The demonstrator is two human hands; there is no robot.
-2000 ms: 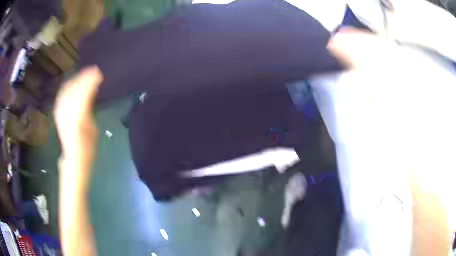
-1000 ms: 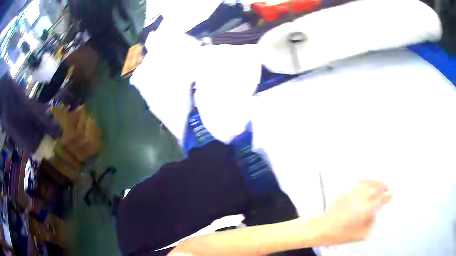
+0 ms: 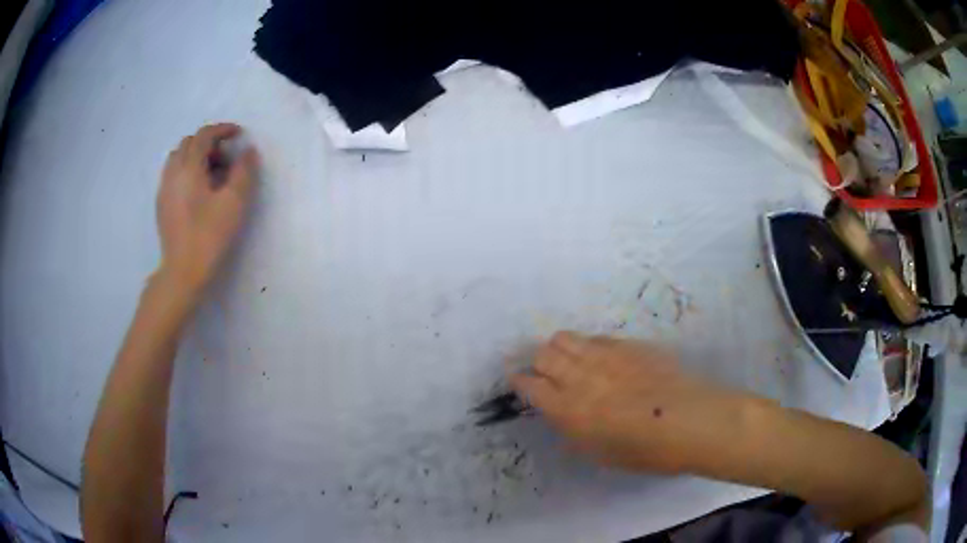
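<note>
My left hand (image 3: pixel 205 202) is over the white table cover (image 3: pixel 350 308) at the left, fingers curled towards the thumb. A dark spot shows between them; I cannot tell if it is a held thing or shadow. My right hand (image 3: pixel 599 398) is blurred, low over the cover right of centre. Its fingertips meet the rear of small dark thread snips (image 3: pixel 498 408), whose points face left; whether they are gripped is unclear. A stack of black cut panels (image 3: pixel 551 37) with stepped edges and white pieces beneath lies at the far edge.
The iron (image 3: pixel 816 278), with a wooden handle (image 3: pixel 873 258), sits at the right, its cord leaving rightward. Beyond it is a red basket (image 3: pixel 925 175) with yellow items. Dark lint and thread bits dot the cover. A dark bent wire or thread shows at lower left.
The view has swung from the green floor and the black cloth to the table top. Both hands are now over the cover; the cloth my hands spread two seconds ago is no longer in them.
</note>
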